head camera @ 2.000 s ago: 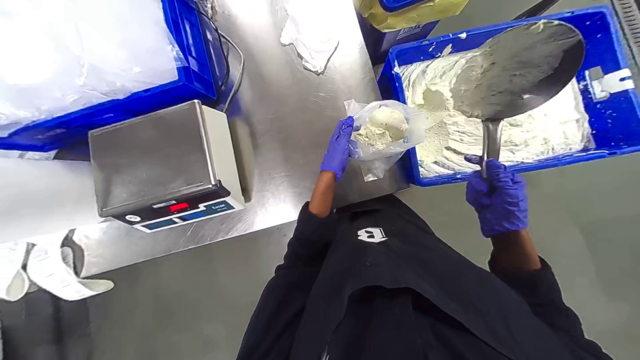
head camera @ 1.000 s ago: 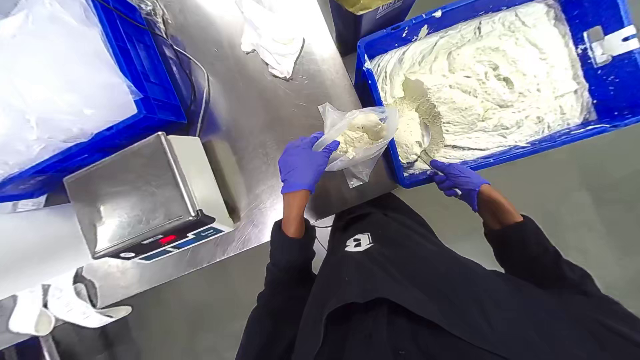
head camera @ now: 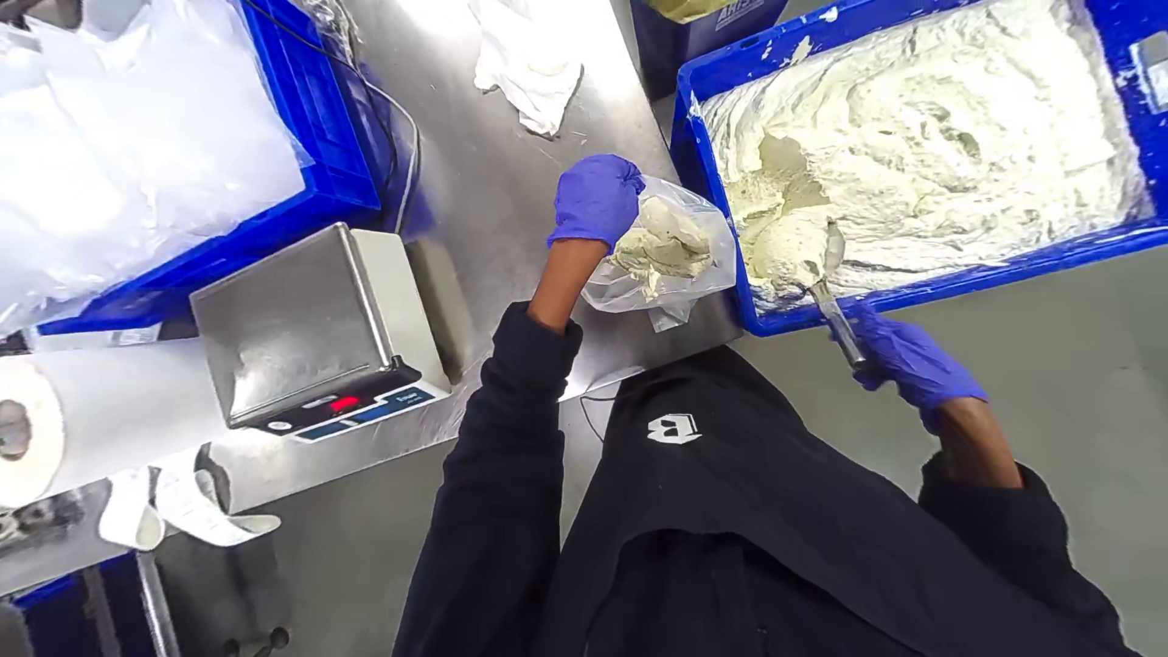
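Observation:
My left hand (head camera: 598, 203), in a purple glove, grips the edge of a clear plastic bag (head camera: 714, 274) with a pale creamy mixture (head camera: 666, 245) inside. The bag lies at the corner of the steel table, against the blue tub's near wall. My right hand (head camera: 912, 360), also gloved, is closed on the handle of a metal scoop (head camera: 838, 319). The scoop's bowl is heaped with the same mixture and sits inside the blue plastic tub (head camera: 899, 297), over its left end. A broad mass of pale mixture (head camera: 967, 155) fills the tub, with a hollow dug near the scoop.
A bench scale (head camera: 292, 328) with a lit red display stands left on the steel table (head camera: 474, 196). Behind it is a blue crate (head camera: 333, 187) of clear plastic bags. A crumpled white cloth (head camera: 534, 68), cables, a paper roll (head camera: 32, 429) and a dark box (head camera: 712, 36) are around.
The scoop was raised over the tub, then down in the mixture; now its heaped bowl shows near the tub's left end. My left hand has shifted to the bag's upper left edge.

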